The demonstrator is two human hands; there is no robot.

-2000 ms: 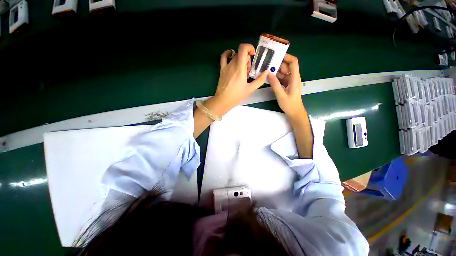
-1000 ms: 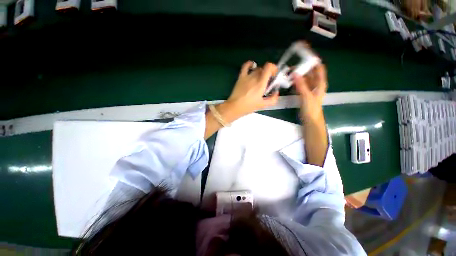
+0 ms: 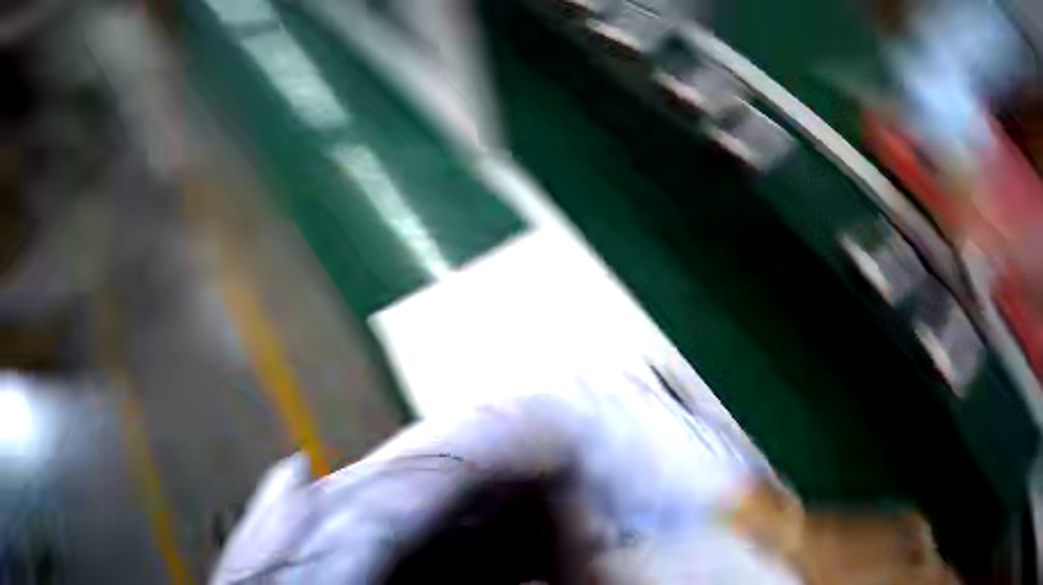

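The view is strongly blurred. My left hand point(image 3: 875, 549) is at the bottom right, cut off by the lower edge, beyond my pale sleeve. What its fingers hold cannot be made out. My right hand is out of the picture. A white sheet point(image 3: 503, 320) lies on the green bench point(image 3: 332, 194) in the middle. White boxes with dark windows, one of them at the right point(image 3: 949, 349), sit spaced along the far side of the dark green conveyor point(image 3: 709, 274).
A pale side rail point(image 3: 595, 257) runs between bench and conveyor. Another person's light-blue clothing point(image 3: 955, 69) and a red mat point(image 3: 1012, 217) are beyond the conveyor. A grey floor with yellow lines point(image 3: 269, 360) is at the left.
The view has swung to the left and tilted. The box in my hands, my right hand and the stacked boxes have left the picture. My left hand now shows only at the bottom right.
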